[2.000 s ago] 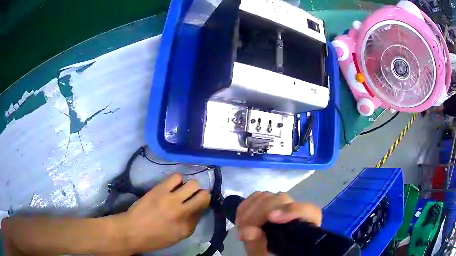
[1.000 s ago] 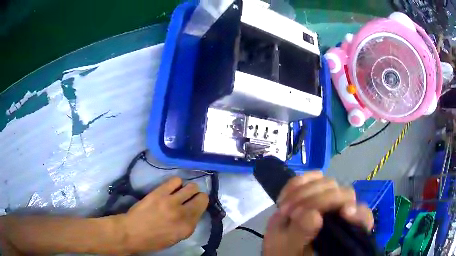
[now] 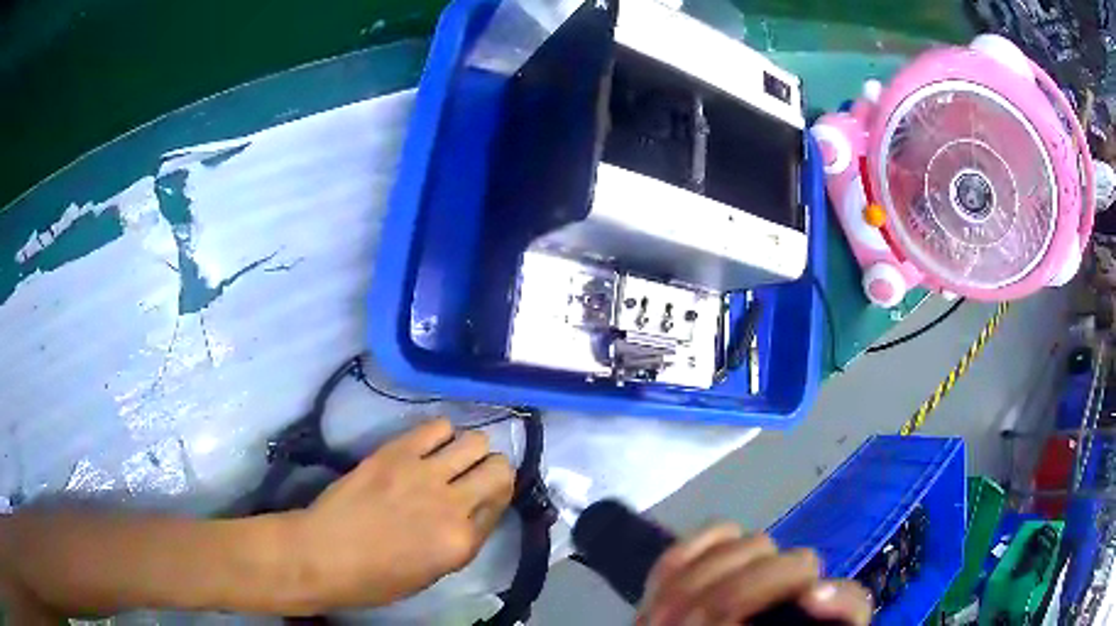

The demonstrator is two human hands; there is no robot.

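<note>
The black headband unit (image 3: 534, 556) lies on the white foam sheet at the lower middle, with a thin wire across its top. My left hand (image 3: 410, 514) rests over the loop with bent fingers; its fingertips are hidden, at the fitting on the loop's right side. My right hand (image 3: 740, 581) is wrapped around the black electric screwdriver (image 3: 622, 544) at the bottom edge, partly cut off. The driver's front end points up and left, a little right of the loop. Its bit cannot be made out.
A blue tray (image 3: 398, 263) holds the white-and-black screw feeder (image 3: 685, 220) with its metal pickup plate (image 3: 563, 320). A pink fan (image 3: 967, 184) stands at right. A blue bin (image 3: 844, 501) is at lower right, green bins (image 3: 1022, 569) beside it. A dark green conveyor (image 3: 184, 73) runs at upper left.
The screwdriver in my right hand went up to the feeder's front plate, then came back down and left towards the loop. My left hand has stayed on the loop.
</note>
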